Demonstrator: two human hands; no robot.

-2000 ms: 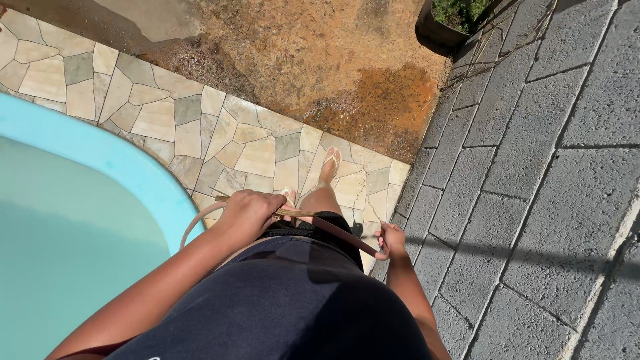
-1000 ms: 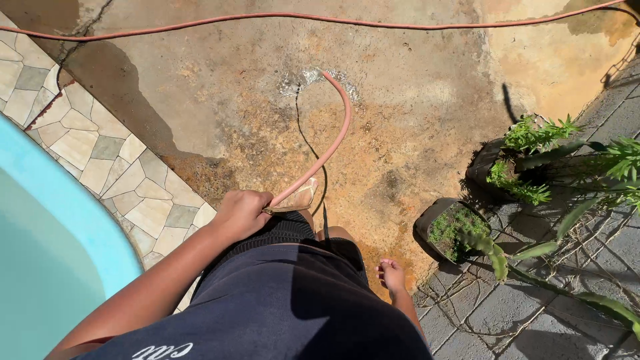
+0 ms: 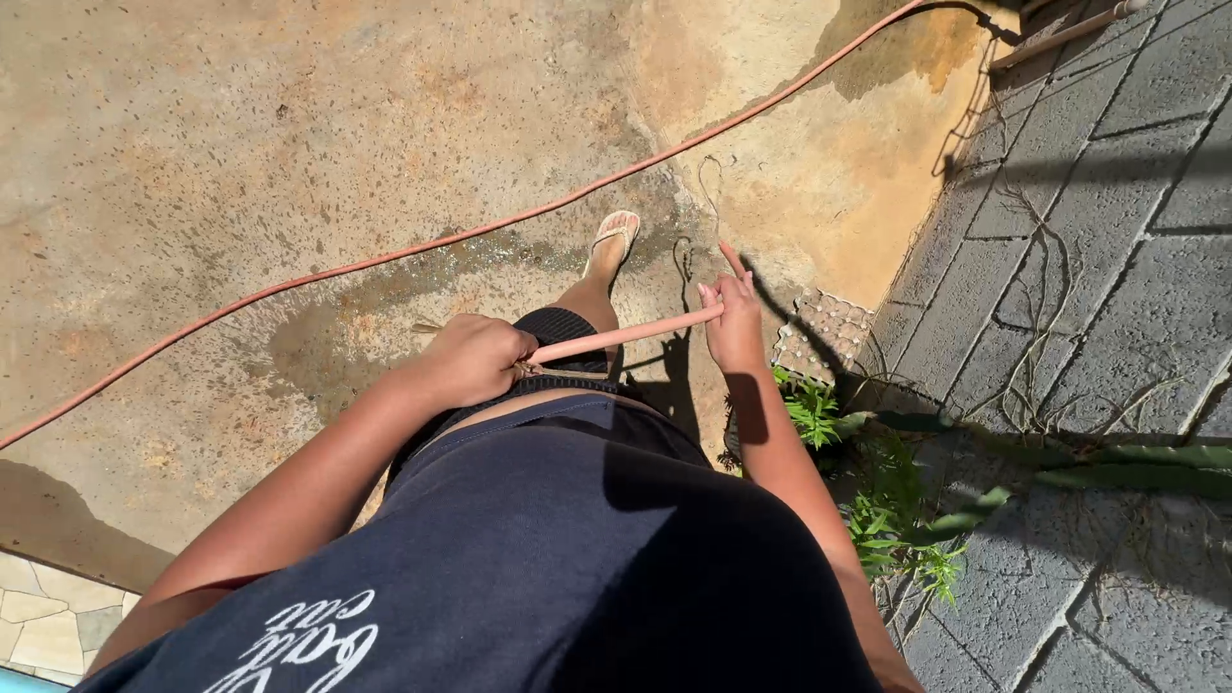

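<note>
My left hand (image 3: pixel 474 358) is closed around one part of a pinkish-orange garden hose (image 3: pixel 626 335), in front of my black shorts. A thin tan strand shows beside that grip. My right hand (image 3: pixel 733 313) grips the hose close to its free end (image 3: pixel 729 256), which points away from me over the concrete. A thin stream of water seems to leave this end. Between both hands the hose runs nearly straight. My foot in a light flip-flop (image 3: pixel 616 231) stands on the concrete beyond the hose.
Another hose length (image 3: pixel 481 229) crosses the stained, partly wet concrete floor (image 3: pixel 337 125). On the right rise a grey block wall (image 3: pixel 1136 327) with dry vines and green plants (image 3: pixel 876 520). An egg carton tray (image 3: pixel 823 335) lies by the wall. Stone paving (image 3: pixel 48 616) and a pool edge (image 3: pixel 29 679) show bottom left.
My right hand, empty one second ago, now holds the hose near its end. The view has moved from the poolside across the concrete.
</note>
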